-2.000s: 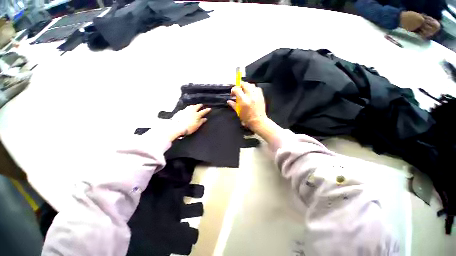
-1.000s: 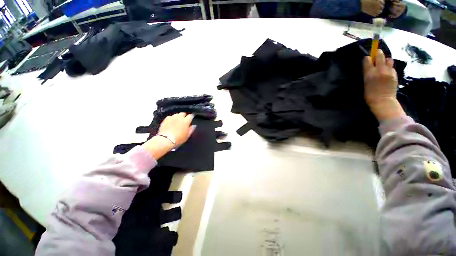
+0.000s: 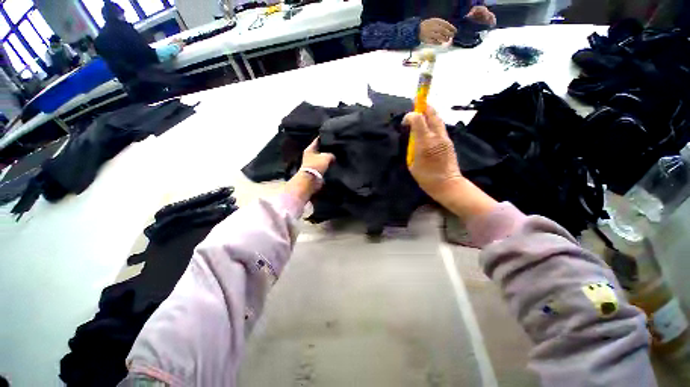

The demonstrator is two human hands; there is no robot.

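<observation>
My right hand is closed around the yellow handle of a glue brush, held upright with its pale bristles up, over the heap of loose black cut pieces. My left hand is at the left side of this heap, thumb and fingers on the cloth; whether it grips a piece is hard to tell. The stack of coated panels lies at the left with raised glossy bands at its top. More black panels lie below it, partly hidden by my left sleeve.
A pale board lies at the near edge. Black straps, a clear plastic bottle and an amber bottle are at the right. Another black heap lies far left. Another person's hands are across the table.
The view has swung right. My left hand has left the coated stack and moved onto the loose heap. My right hand still holds the brush upright, now nearer my left hand.
</observation>
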